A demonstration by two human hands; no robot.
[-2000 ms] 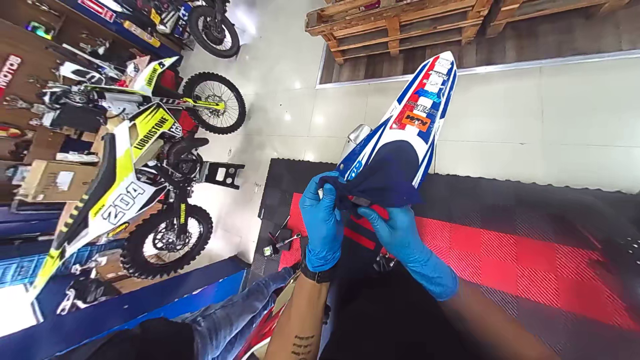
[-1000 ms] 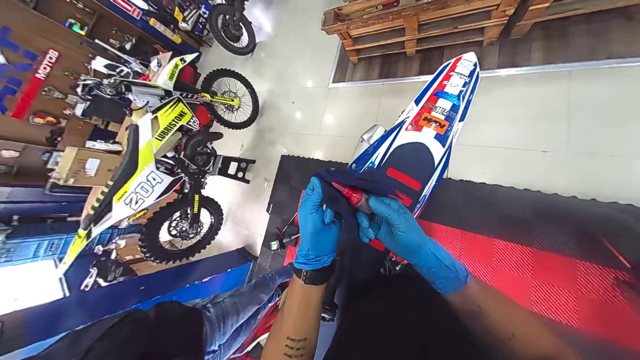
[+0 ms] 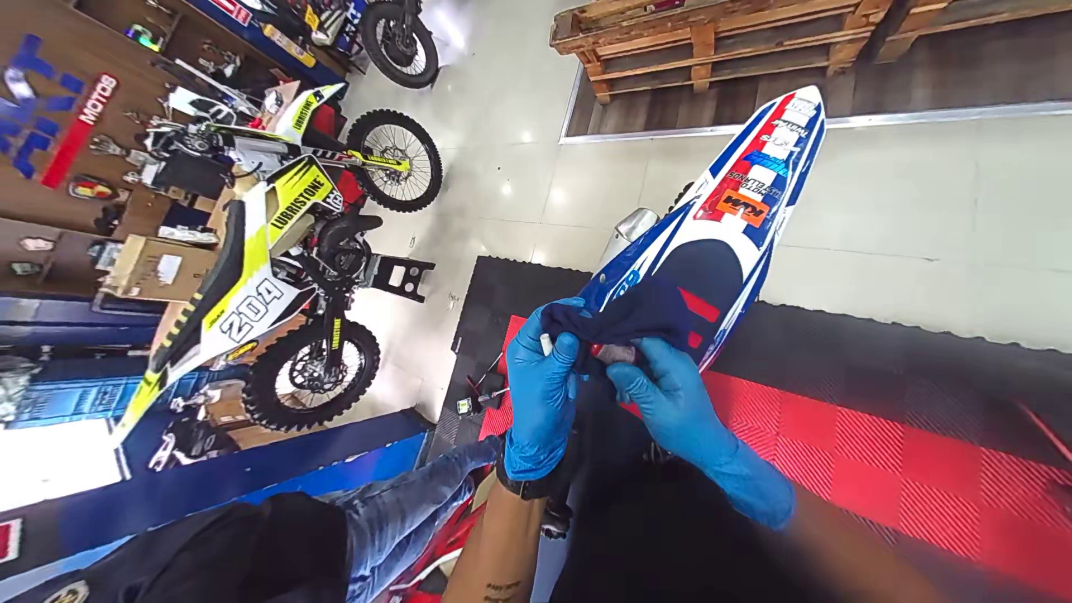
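Both my hands wear blue gloves and meet in front of a dirt bike's seat (image 3: 705, 272). My left hand (image 3: 543, 389) grips a dark navy cloth (image 3: 624, 314), and a small white tip (image 3: 547, 344) pokes out between its fingers. My right hand (image 3: 670, 398) pinches a small translucent, reddish piece (image 3: 615, 353) against the cloth; its kind is unclear. Beyond the seat, the bike's rear fender (image 3: 758, 180) is white, blue and red with stickers. Folds of cloth hide part of what the fingers touch.
A person in jeans (image 3: 402, 511) is close at the lower left. A yellow and white dirt bike (image 3: 251, 276) stands left, near a black metal stand (image 3: 402, 278). Wooden pallets (image 3: 712, 50) lie at the top. Small tools (image 3: 486, 389) rest on the black and red floor mat (image 3: 837, 435).
The cloth has been shifted and bunched in my hands. The red item between them one second ago now shows only partly, and a white tip is visible at my left hand.
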